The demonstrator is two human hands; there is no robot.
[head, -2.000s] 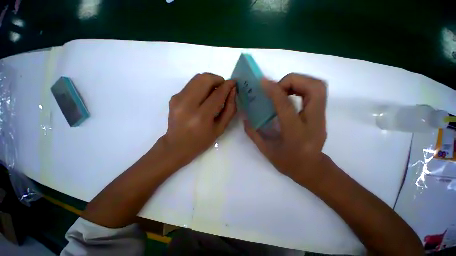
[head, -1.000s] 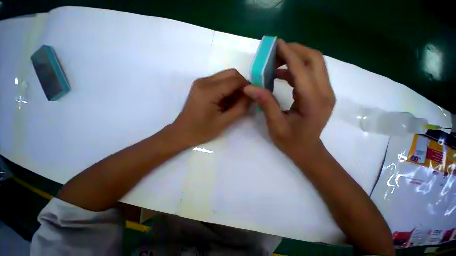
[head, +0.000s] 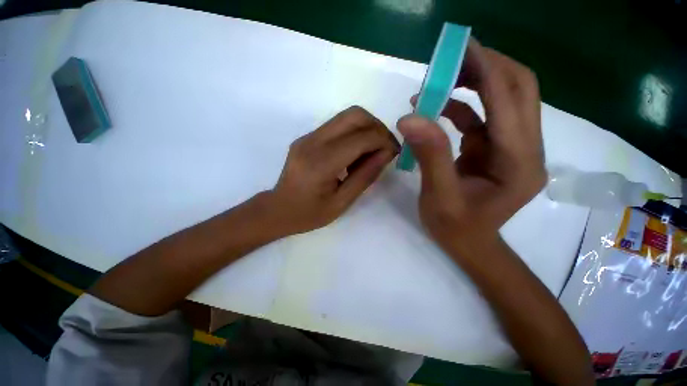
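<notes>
My right hand [head: 482, 143] grips a sanding block [head: 442, 71] on edge, its teal edge layer facing me, tilted with its top to the right. My left hand [head: 335, 170] is just left of the block's lower end, with thumb and fingertips pinched together. Something tiny and dark may show at the fingertips, but it is too small to tell what it is. A second sanding block [head: 80, 101] lies flat at the upper left of the white bench [head: 188, 98], dark face up.
A translucent squeeze bottle [head: 595, 187] with a yellow-green tip lies at the right, beyond my right hand. Printed cards [head: 646, 234] under shiny clear film are at the right edge. The green belt [head: 572, 60] runs behind the bench. Clear film shows at the far left [head: 7, 245].
My right hand and its block have moved right and up, and the block has turned from its printed face to its edge. My left hand has shifted slightly right, still pinching.
</notes>
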